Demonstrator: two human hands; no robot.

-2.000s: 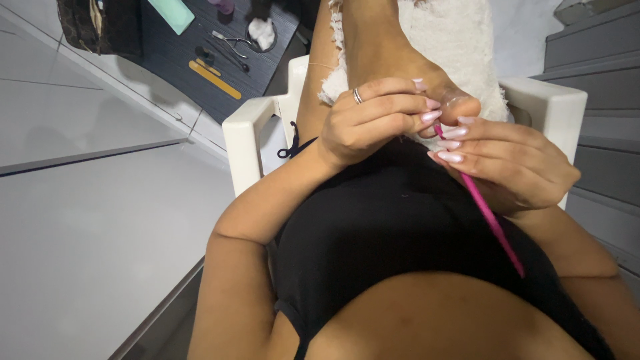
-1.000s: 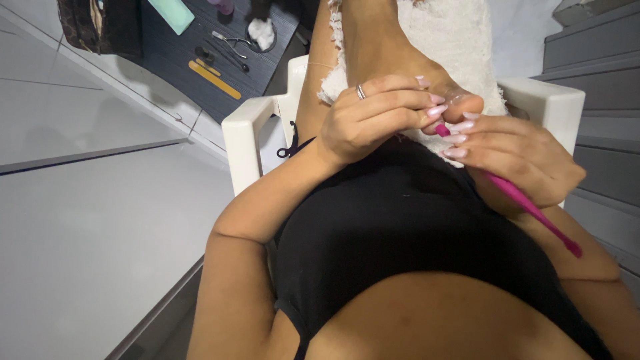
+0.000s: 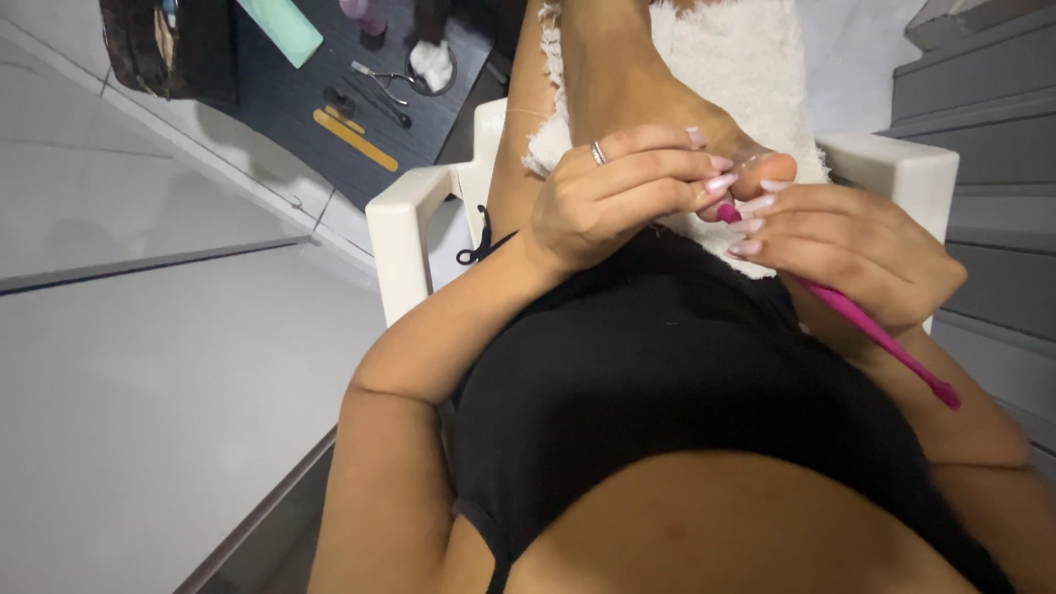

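My right hand (image 3: 858, 239) is closed around a slim pink tool (image 3: 879, 330), whose front tip lies at the toes of a bare foot (image 3: 652, 91); its other end sticks out below the palm. With a ring on one finger, my left hand (image 3: 635, 186) rests on the toes from the other side, its fingertips pressed on them close to the pink tip. The exact contact under the fingers is hidden. Something shiny lies on the skin near the big toe. A frayed white towel (image 3: 734, 66) is under the foot.
A dark table (image 3: 280, 107) at upper left bears metal cuticle nippers (image 3: 381, 82), a small bowl of white cotton (image 3: 432, 66), orange nail files (image 3: 355, 140), a mint-green object (image 3: 285, 29) and a purple bottle (image 3: 363, 15). A dark bag (image 3: 165, 49) is beside them. White chair arms (image 3: 408, 206) flank my lap.
The free end of the pink tool has swung outward to the right since two seconds ago, with slight turning of my right hand. My left hand stays at the toes.
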